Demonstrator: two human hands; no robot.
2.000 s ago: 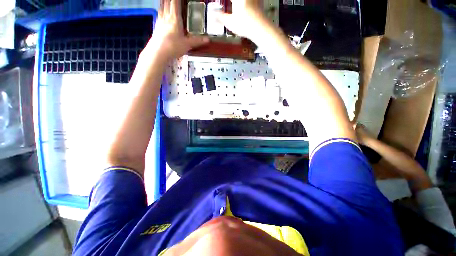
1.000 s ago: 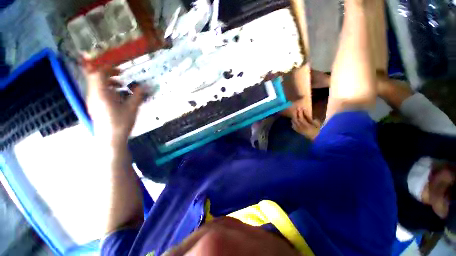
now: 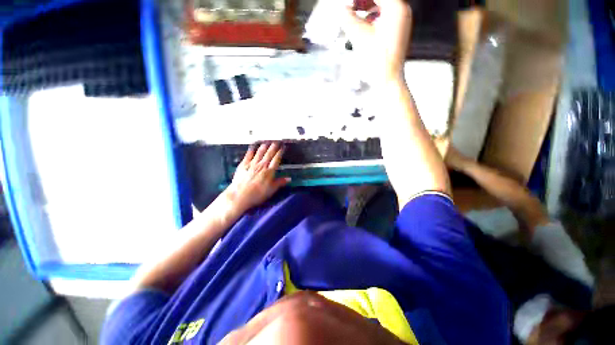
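Note:
My left hand [image 3: 259, 176] lies over the left end of the dark keyboard [image 3: 330, 149], fingers slightly apart, holding nothing visible. My right hand [image 3: 383, 34] is at the top edge, right of the red-brown fixture [image 3: 244, 35]; its fingers are bent near a small dark red thing [image 3: 365, 7], and I cannot tell whether they grip it. The fixture is cut off by the top edge, with pale pockets partly showing. Two small black blocks [image 3: 233, 89] sit side by side on the white perforated plate [image 3: 290, 118].
The blue tray [image 3: 162, 101] at left holds a black grid [image 3: 50, 57] and white paper [image 3: 101, 182]. A teal edge [image 3: 337, 176] fronts the keyboard. A black mat [image 3: 435, 27], open carton [image 3: 529, 128] and shiny wrapped goods [image 3: 595, 148] are at right. Another person's arm [image 3: 502, 187] reaches in from the lower right.
My left hand has moved from the fixture down to the keyboard. My right hand has come back from the carton side to the area right of the fixture. The view has swung back level.

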